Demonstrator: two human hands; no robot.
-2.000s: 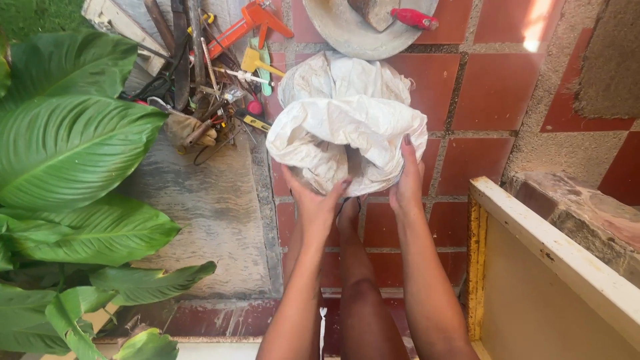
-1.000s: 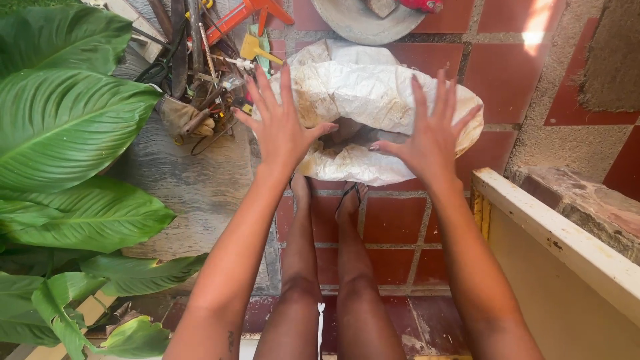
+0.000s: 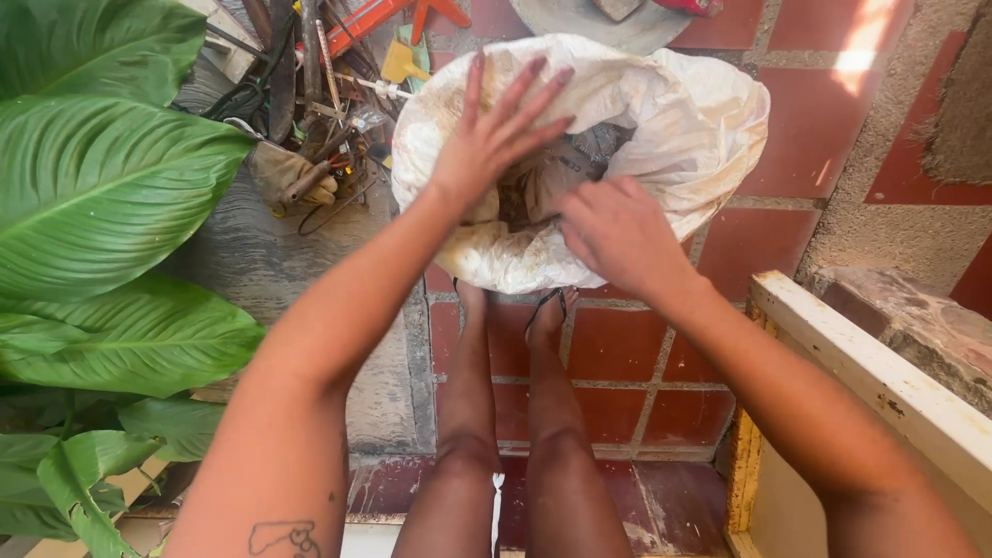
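A white woven sack (image 3: 690,132) with a rolled-down, soiled rim stands wide at the mouth on the tiles. Inside it lie a crumpled piece of printed packaging (image 3: 562,174) and some grey material (image 3: 601,143). My left hand (image 3: 504,128) is spread, fingers apart, over the left side of the rim. My right hand (image 3: 620,225) is at the near right part of the mouth with its fingers bent and blurred; whether they pinch anything cannot be told.
Tools and scraps, with an orange tool (image 3: 360,27) and a work glove (image 3: 283,174), lie at the upper left. Large leaves (image 3: 101,194) fill the left. A grey basin (image 3: 612,31) is beyond the sack. A cream metal frame (image 3: 868,372) and a stone block (image 3: 914,318) stand at right.
The sack's mouth is spread wider than two seconds ago, when both hands held its sides. Since one second ago, my right hand has come down from its raised, open pose to the near rim.
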